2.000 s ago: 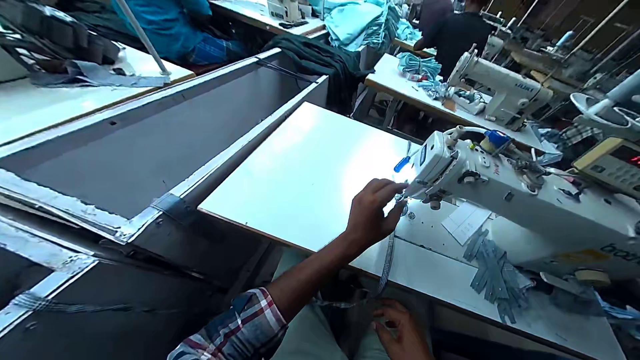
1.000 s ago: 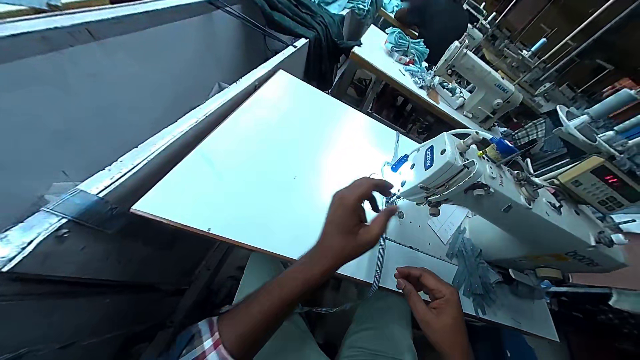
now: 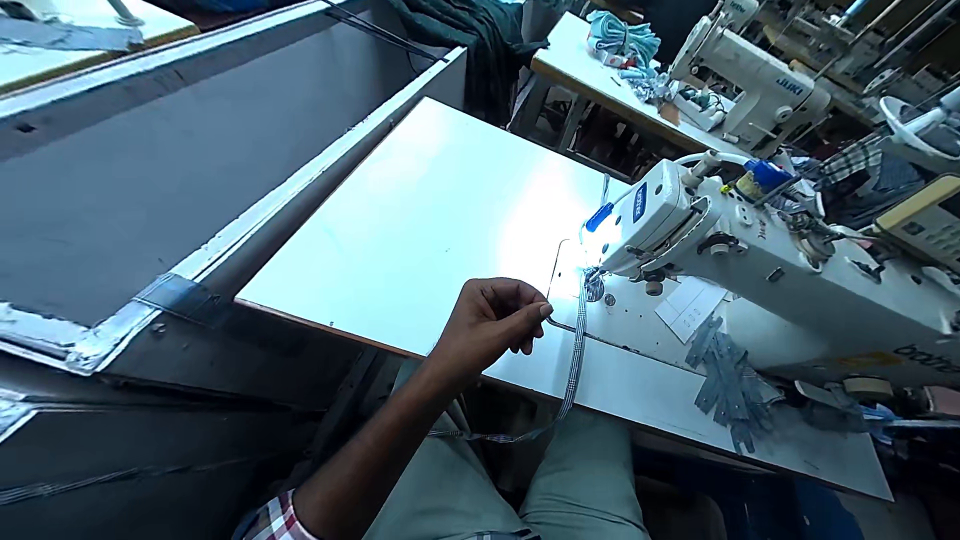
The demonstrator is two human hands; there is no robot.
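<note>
A Brother industrial sewing machine (image 3: 750, 247) stands on a white table (image 3: 420, 217), its needle area lit. A narrow patterned fabric strip (image 3: 577, 352) runs from under the needle area over the table's front edge and droops across the lap. Left of the strip, above the table, my left hand (image 3: 499, 322) has its thumb and forefinger pinched together; whether something thin is between them cannot be told. My right hand is out of view. Short grey-blue fabric pieces (image 3: 731, 382) lie in a heap right of the strip.
A grey bin with pale, worn edges (image 3: 225, 247) borders the table at left. Dark cloth (image 3: 480, 52) hangs behind. Another table holds a Juki sewing machine (image 3: 772, 90) and a light-blue bundle (image 3: 622, 37). A marked paper (image 3: 690, 307) lies beside the needle area.
My left hand has drawn back from the needle area toward the table's front edge. My right hand, earlier near the front edge beside the strip, has gone out of view.
</note>
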